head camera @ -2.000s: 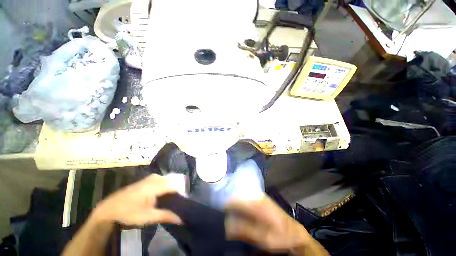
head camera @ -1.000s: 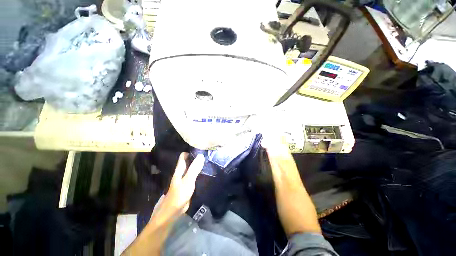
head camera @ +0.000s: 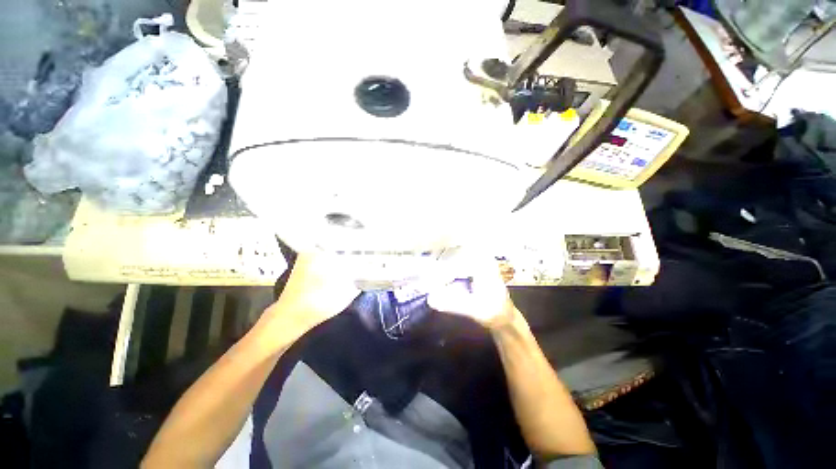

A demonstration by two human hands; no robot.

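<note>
Dark navy jeans hang from the front of the sewing machine down over my lap, with a lighter blue stitched part showing between my hands. My left hand holds the cloth on the left, just under the front of the off-white machine head. My right hand holds it on the right. Both hands are bare and overexposed, and their fingertips are partly hidden by the machine head. The needle is hidden too.
A translucent bag of small pieces stands left on the cream table, beside small white pieces. A dark angled bar and a control panel are right of the head. Dark garments lie heaped at right.
Both hands have moved inward and up under the machine head with the cloth. The head hides more of the work than before. The dark bar appears farther right, across the panel's left side.
</note>
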